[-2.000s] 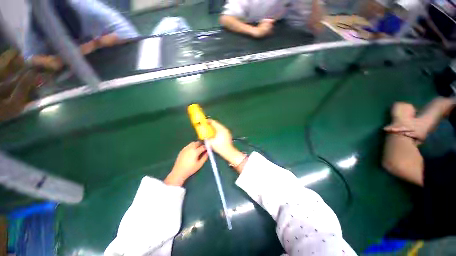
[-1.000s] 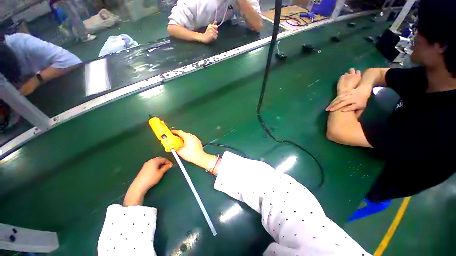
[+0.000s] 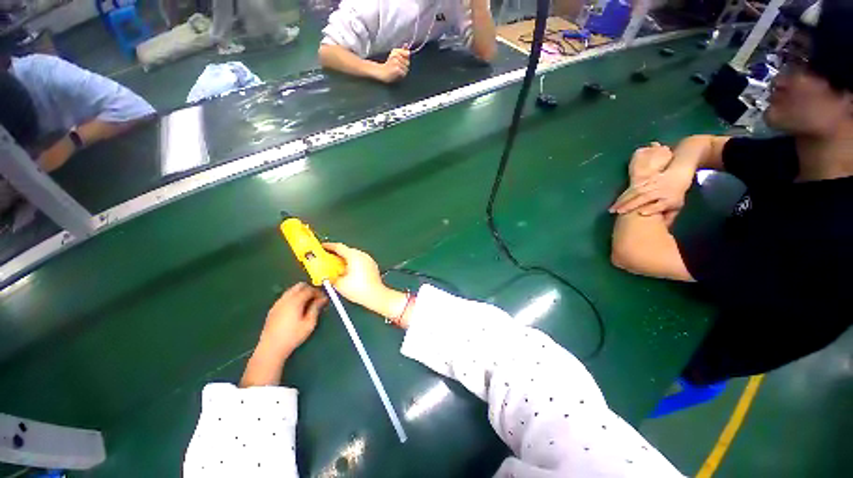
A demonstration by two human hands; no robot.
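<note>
My right hand (image 3: 357,278) is closed around a yellow hot glue gun (image 3: 307,250), its dark nozzle pointing up and left over the green belt (image 3: 393,201). A long whitish glue stick (image 3: 367,364) trails from the rear of the gun towards me. My left hand (image 3: 294,319) rests just below and left of the gun, fingers curled near the stick's upper end. Whether its fingers hold anything cannot be told.
A black cord (image 3: 494,210) hangs down and loops over the belt at right. Several small black units (image 3: 592,90) lie on the belt at the far right. A person in black (image 3: 786,252) leans folded arms on the belt's right side. A white rail (image 3: 234,161) runs behind.
Since one second ago, my left hand has moved slightly up towards the rear of the gun. The small black units have shifted along the belt. Earlier, the view turned towards the right.
</note>
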